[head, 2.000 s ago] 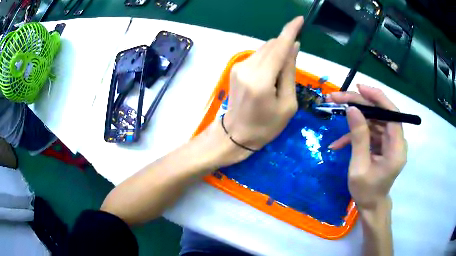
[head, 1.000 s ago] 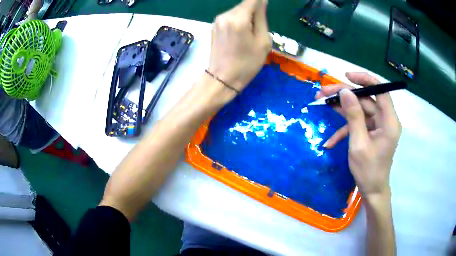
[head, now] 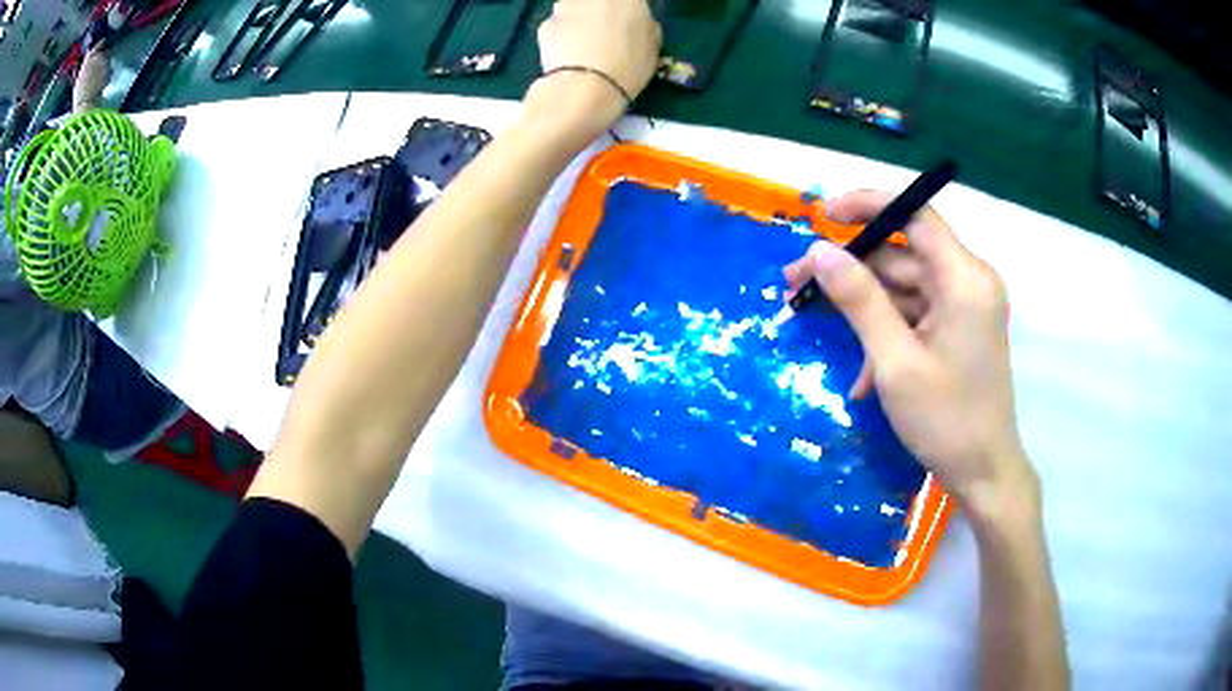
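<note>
My left hand [head: 596, 47] is stretched out over the green surface at the top edge of the picture, left of a black phone frame [head: 700, 51]. Its fingers are mostly hidden or cut off, so I cannot tell whether it holds anything. My right hand [head: 932, 331] holds black-handled tweezers [head: 885, 220] like a pen, with the pale tips pointing down-left above the blue sheet [head: 676, 257]. The sheet fills the orange tray [head: 784, 556] and carries bright flecks or glare.
Two overlapping phone frames [head: 331, 223] lie on the white surface [head: 1094, 473], partly behind my left forearm. More frames [head: 876, 61] lie on the green surface [head: 1000, 149] beyond the tray. A green fan [head: 84, 213] stands far left. A person's clothed leg [head: 122, 392] shows below it.
My left hand has moved from over the tray up and left to the green surface. The black frame it had over the tray is gone from there. The tweezers have moved left and tilt more steeply.
</note>
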